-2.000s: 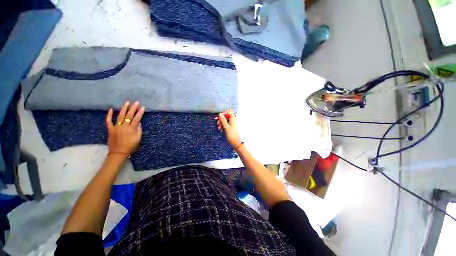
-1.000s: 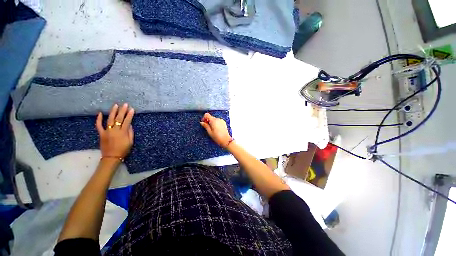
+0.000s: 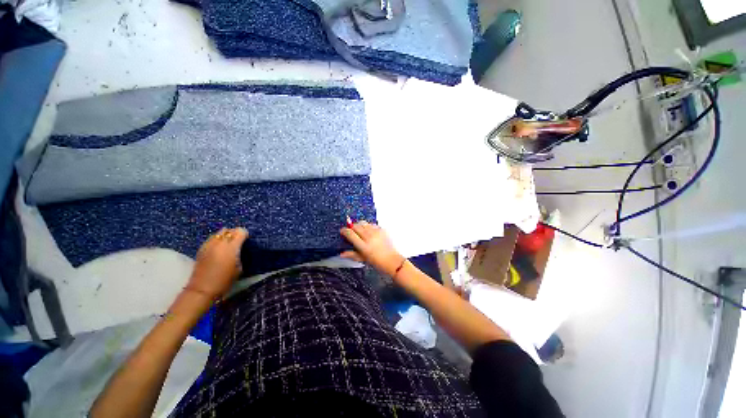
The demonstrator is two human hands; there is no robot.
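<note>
A folded panel [image 3: 237, 135] lies on the white table, its pale grey-blue side up at the back with a curved cutout at the left. Its speckled navy part [image 3: 164, 216] shows nearer me. My left hand [image 3: 220, 260] grips the navy cloth's near edge, fingers curled over it. My right hand [image 3: 370, 245] is at the same edge near the right end, with a tiny red stick [image 3: 349, 221] showing at its fingertips. Whether the right fingers also pinch the cloth is unclear.
A stack of cut panels [image 3: 270, 31] lies at the far side, with a grey piece on top. A steam iron [image 3: 536, 137] stands at the right with its hose. Draped denim [image 3: 33, 90] and a grey strap [image 3: 56, 306] are at the left. A cardboard box [image 3: 495, 263] is below right.
Both hands have moved from the fold line toward me to the navy cloth's near edge. My left hand has gone from flat to curled on the cloth. The view has shifted slightly.
</note>
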